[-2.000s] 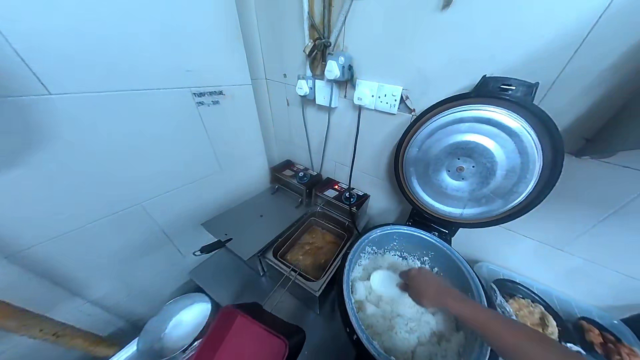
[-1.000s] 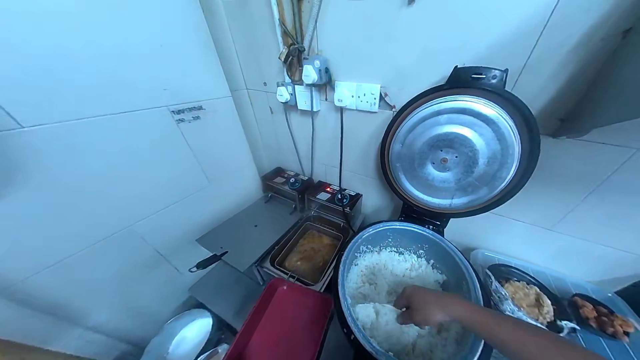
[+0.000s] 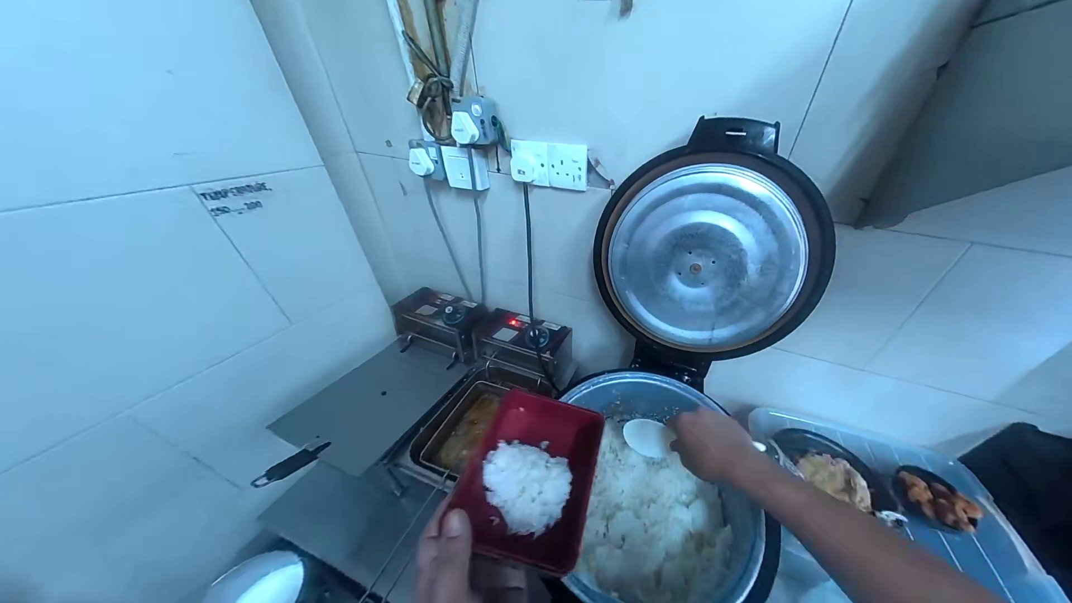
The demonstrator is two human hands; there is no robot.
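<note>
My left hand (image 3: 461, 557) holds a red rectangular tray (image 3: 578, 431) by its near left corner, with a mound of white rice (image 3: 528, 486) in it. The tray overlaps the left rim of a large rice cooker (image 3: 758, 544), whose round metal-lined lid (image 3: 708, 251) stands raised. My right hand (image 3: 712, 444) grips a white rice paddle (image 3: 649, 438) over the far part of the pot, its handle hidden in my fingers. Cooked rice (image 3: 653, 528) fills much of the pot below the paddle.
Left of the cooker stands a deep fryer with a wire basket (image 3: 465, 435) in brown oil, a red light lit on its control box (image 3: 523, 335). A metal cover (image 3: 368, 410) lies beside it. At right, a clear plastic container (image 3: 904, 452) holds dishes of food (image 3: 938, 498). Sockets (image 3: 548, 164) are on the wall.
The red tray, empty a second ago, now holds rice and has come up beside the pot's rim. My right hand has risen from the rice with the paddle showing.
</note>
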